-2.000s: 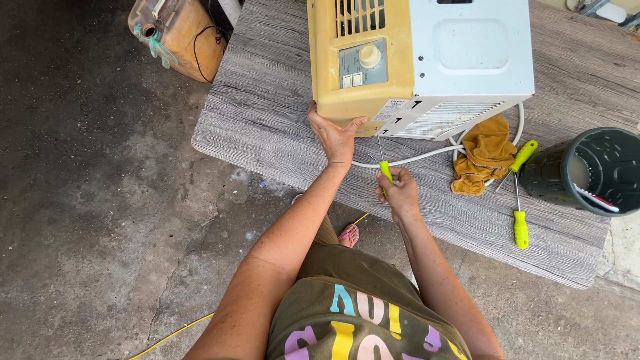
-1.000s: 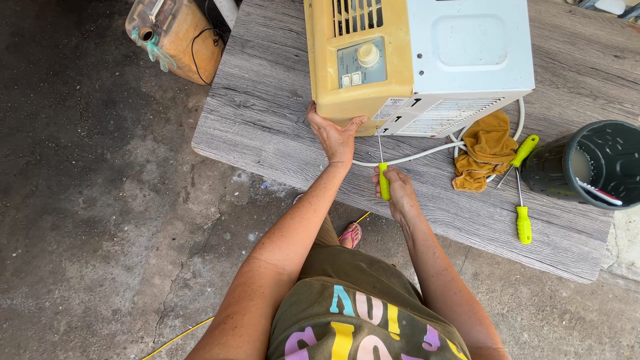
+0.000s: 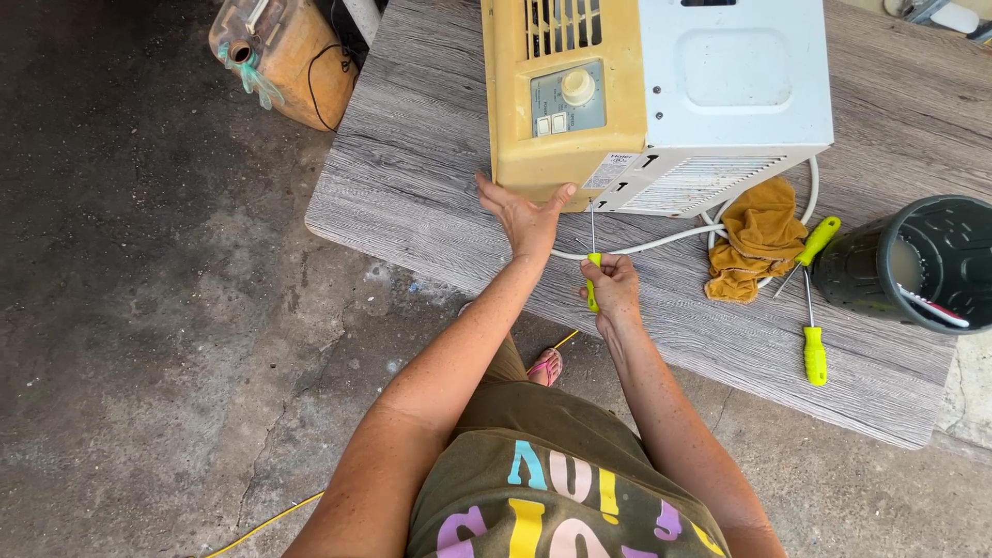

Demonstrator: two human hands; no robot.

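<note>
A Haier window air conditioner [image 3: 573,167] with a yellowed plastic front and a white metal case lies on a wood-grain table [image 3: 418,155]. My left hand [image 3: 527,213] rests against the lower edge of its front, thumb and fingers spread. My right hand [image 3: 612,287] grips a screwdriver with a yellow-green handle [image 3: 594,283]. Its shaft points away from me, and the tip is at the unit's lower side edge, by the seam between front and case. The white power cord [image 3: 659,242] runs over the table just beyond my right hand.
Two more screwdrivers, one [image 3: 818,242] beside a mustard cloth [image 3: 756,240] and another [image 3: 814,356] nearer the front edge, lie right of my hands. A dark bucket [image 3: 860,267] holding some liquid stands at the right. A stained plastic jug [image 3: 302,77] is at the upper left beyond the table.
My right hand has shifted its grip on the screwdriver handle, while the tip stays at the same edge of the unit. My left hand has not plainly moved.
</note>
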